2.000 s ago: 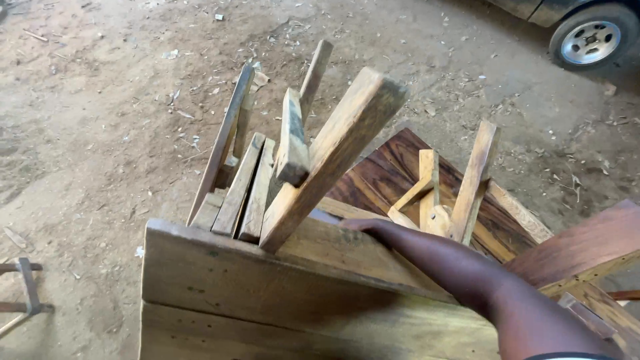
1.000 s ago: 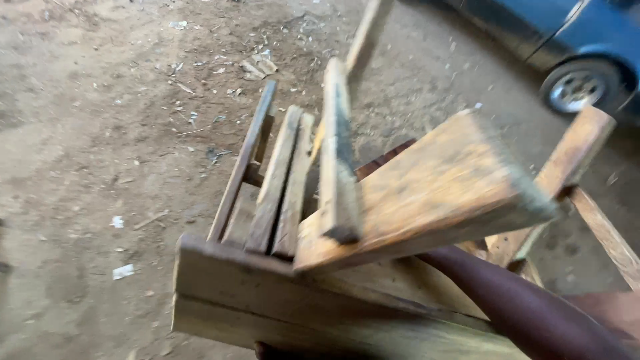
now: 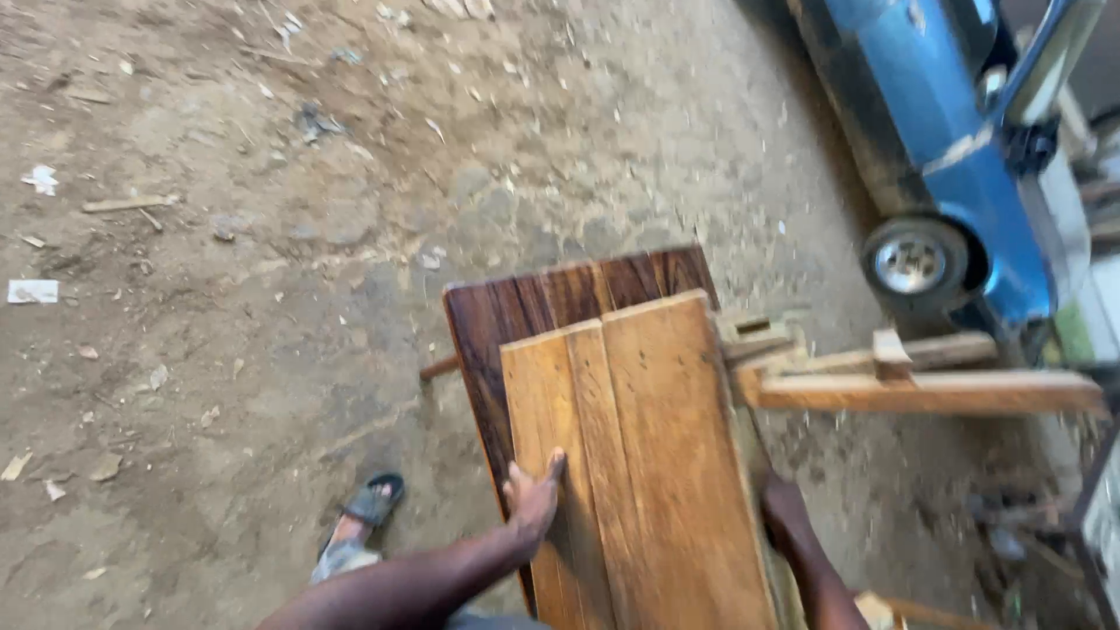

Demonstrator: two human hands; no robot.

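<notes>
A wooden panel of joined boards [image 3: 674, 437] lies over a dark-grained wooden tabletop [image 3: 560, 306]. My left hand [image 3: 534, 494] is at the panel's left side, thumb and fingers spread on its face and edge. At the right side, my right hand [image 3: 783, 507] is against the panel's far edge, its fingers hidden behind the wood. Wooden bars joined like a frame [image 3: 927, 392] stick out to the right from beneath the panel's upper right edge.
A blue car [image 3: 954, 149] with a wheel [image 3: 914, 262] stands at upper right. Wood scraps [image 3: 131, 204] and bits of litter dot the dirt ground. My sandalled foot [image 3: 374, 503] is at lower left. A wooden leg [image 3: 437, 367] juts from the tabletop's left side.
The panel has turned, its broad face now toward me and the bars pointing right instead of up. My left hand has come into view on it. The view has swung strongly.
</notes>
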